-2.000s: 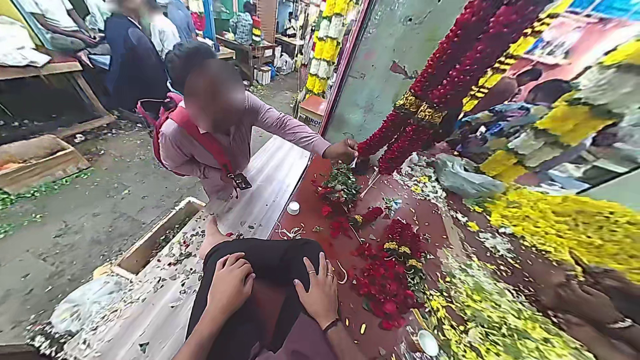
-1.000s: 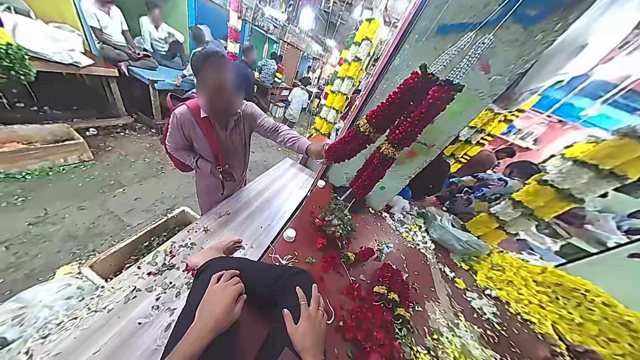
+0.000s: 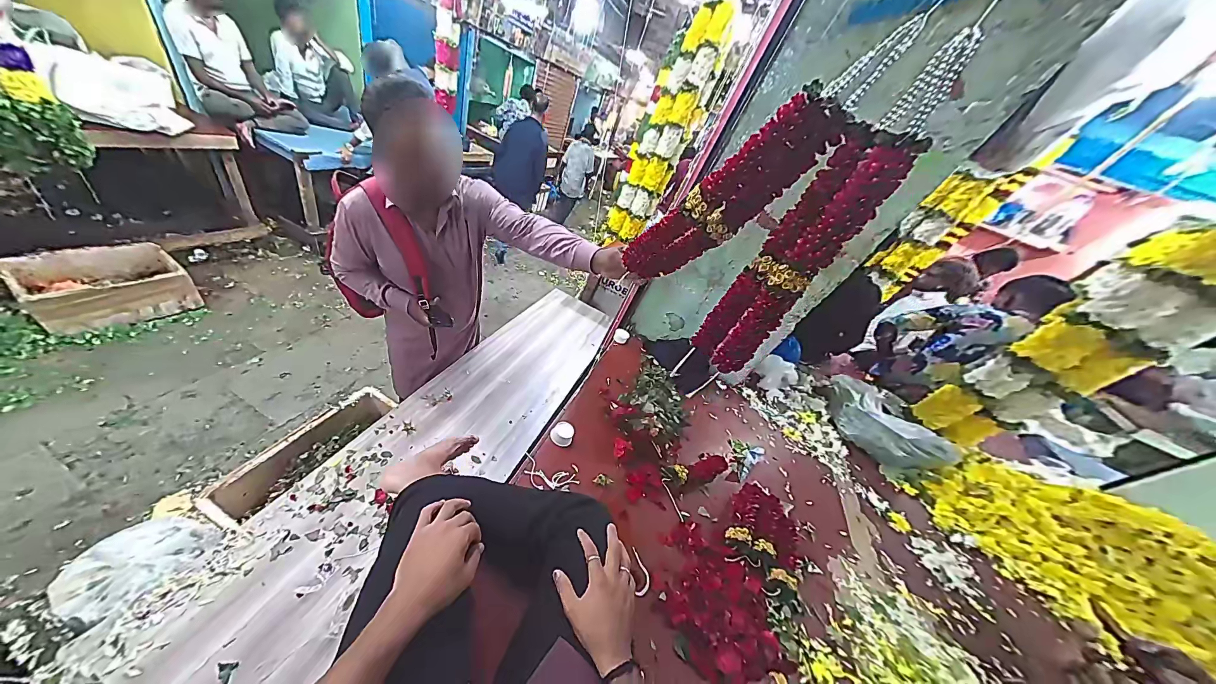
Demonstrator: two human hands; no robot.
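Note:
My left hand (image 3: 439, 559) rests on one knee of my dark trousers (image 3: 513, 518), fingers loosely bent, holding nothing. On the other knee lies my right hand (image 3: 603, 589), fingers apart and empty, with a ring and a dark wristband. Beside it on the red-brown surface (image 3: 617, 380) is a pile of red petals (image 3: 727, 608), with a short red and yellow garland piece (image 3: 760, 522) above. Thick red petal garlands (image 3: 807, 247) with yellow bands hang from white beaded strings. A standing person (image 3: 432, 256) with a red backpack touches the lower end of one garland.
A whitish plank ledge (image 3: 475, 404) with scattered leaves borders a wooden trough (image 3: 285, 461). Yellow flowers (image 3: 1073, 551) are heaped at the right, near a clear plastic bag (image 3: 888, 427). White caps (image 3: 562, 434) and string lie ahead of my knees. Several people sit or stand beyond.
The view has tilted up. The standing person has straightened from a lean, and the garland end by their hand has swung outward to the left. My hands remain on my knees.

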